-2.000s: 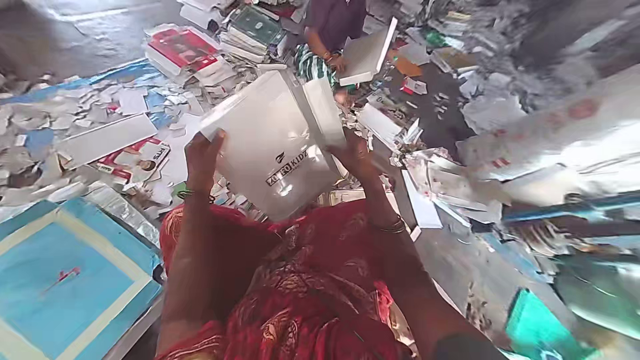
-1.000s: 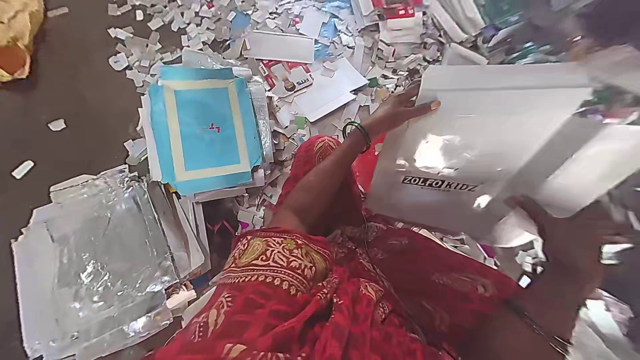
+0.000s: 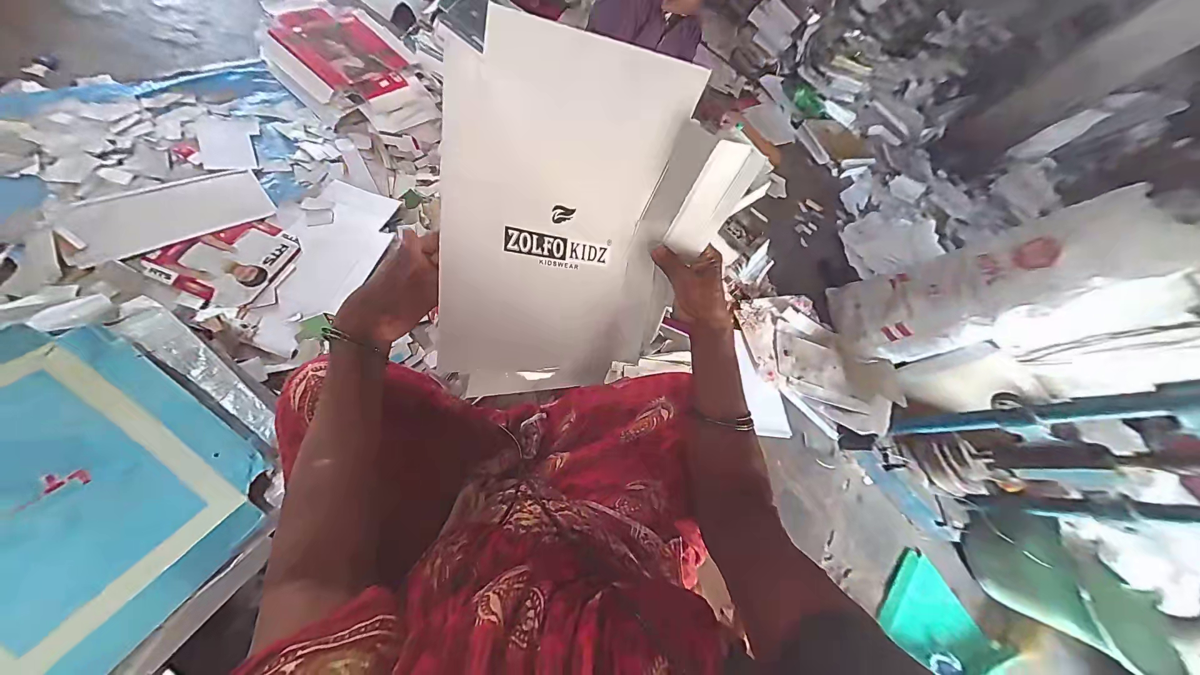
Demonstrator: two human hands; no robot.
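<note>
Upright above my lap stands a white printed cardboard box panel [image 3: 553,319], its dark lettering facing me. My left hand [image 3: 398,286] grips the panel's left edge, its fingertips hidden behind the board. On the right side my right hand [image 3: 696,281] is closed on the folded white side flap [image 3: 708,192] of the same cardboard, thumb in front. The lower edge of the panel rests near the red patterned cloth [image 3: 544,469] over my lap.
Flat blue cardboard with a cream border [image 3: 141,450] lies at the left. Paper scraps [image 3: 122,141] cover the floor, with a red printed box [image 3: 342,52] at the back. Another person [image 3: 647,23] is partly visible beyond the panel. A white printed sack [image 3: 1012,262] lies at the right.
The view has swung strongly left and back again. Both hands keep hold of the white cardboard, which now stands more upright than two seconds ago, its lettering more squarely towards me.
</note>
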